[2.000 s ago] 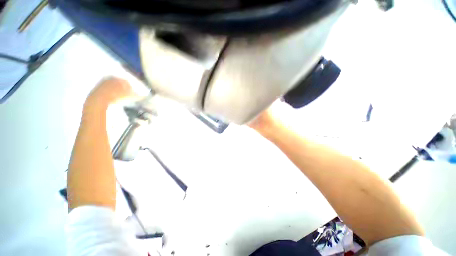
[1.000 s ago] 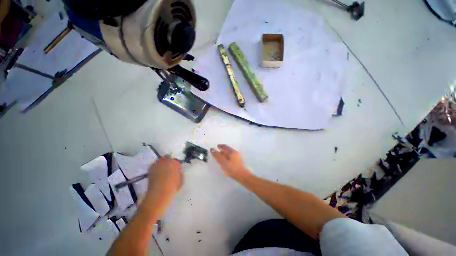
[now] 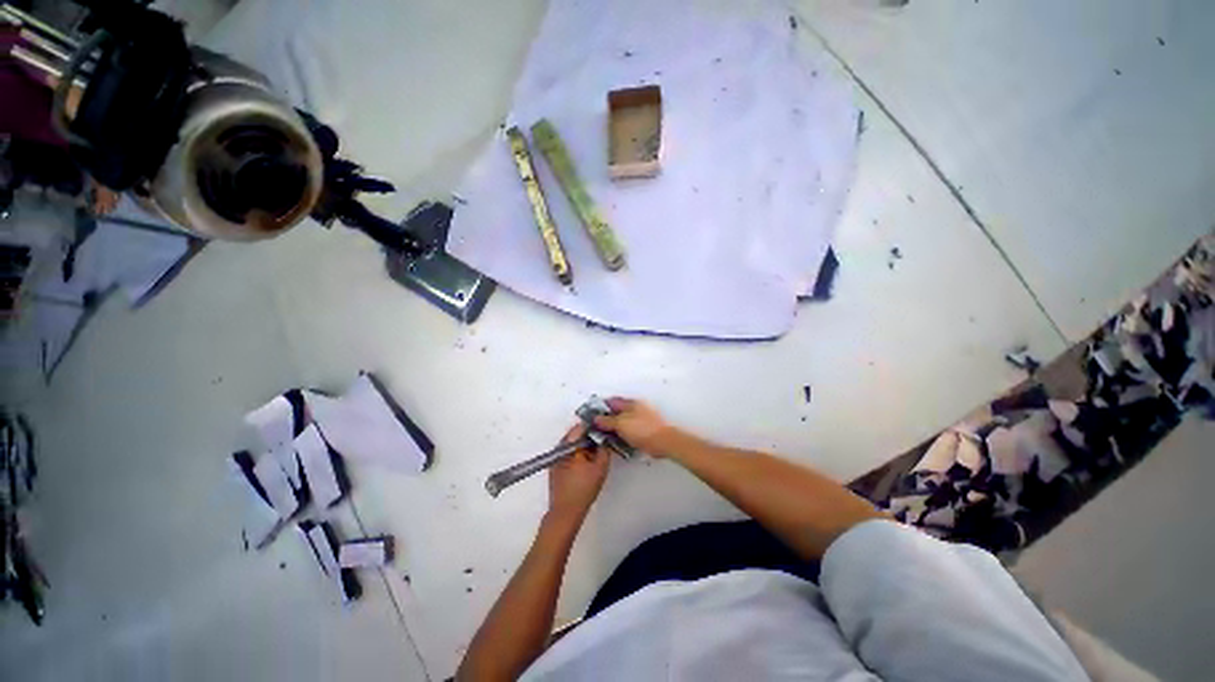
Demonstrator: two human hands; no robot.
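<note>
A grey metal cloth clamp (image 3: 530, 469) is held in both my hands near the table's front edge, its long rod pointing left and its block head at the right. My left hand (image 3: 577, 477) is closed round the rod just beside the head. My right hand (image 3: 633, 426) has its fingers on the block head. The fingertips partly hide the head.
The cutting machine (image 3: 247, 163) stands upper left on its base plate (image 3: 446, 283), beside the paper-topped lay (image 3: 720, 200). Two yellow-green bars (image 3: 576, 193) and a small open box (image 3: 636, 133) lie on the lay. Cut pieces (image 3: 353, 424) lie left; offcuts (image 3: 1039, 433) heap at right.
The clamp has moved right, away from the cut pieces, and my right hand has closed on its head. The machine, blocking the view at first, now appears farther to the upper left.
</note>
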